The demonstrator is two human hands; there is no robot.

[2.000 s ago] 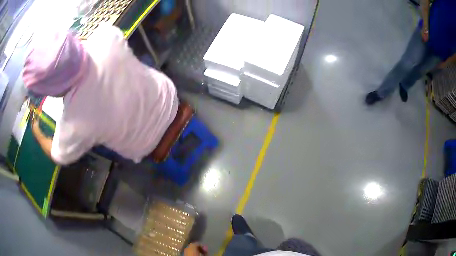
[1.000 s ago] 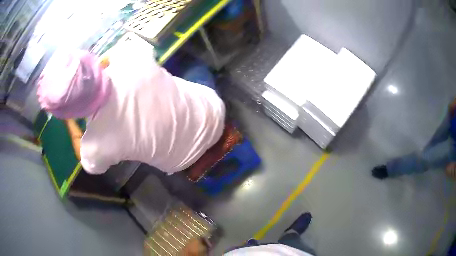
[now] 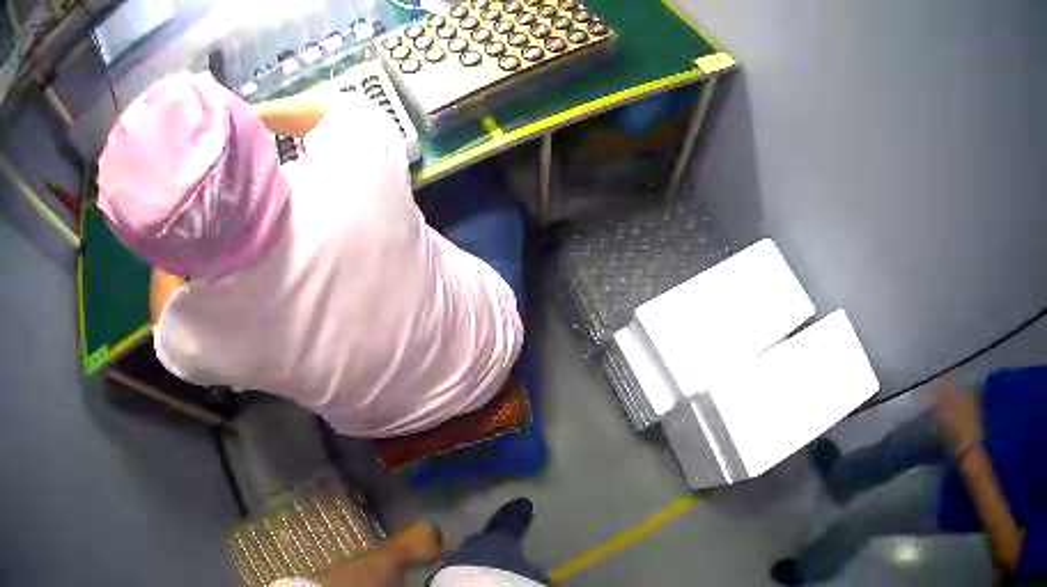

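Observation:
My left hand is at the bottom edge, blurred, with the forearm over the near end of a brown ribbed tray bundle on the floor. Nothing shows in it, but its fingers are unclear. My right hand is not in view. A seated person in a pink cap and pale shirt leans over the green bench. Beside them a tan tray stack holds rows of dark ring parts. A white parts tray with dark parts lies left of it, partly hidden by the person.
Two stacked white blocks stand on the floor right of the stool, with grey dimpled trays beside them. Another person in blue is at the lower right. A yellow line crosses the floor. My shoe shows at the bottom.
The view has turned and shifted, showing more of the bench and its ring parts. The white blocks sit lower in view. My left forearm now shows, and the person in blue is nearer the blocks.

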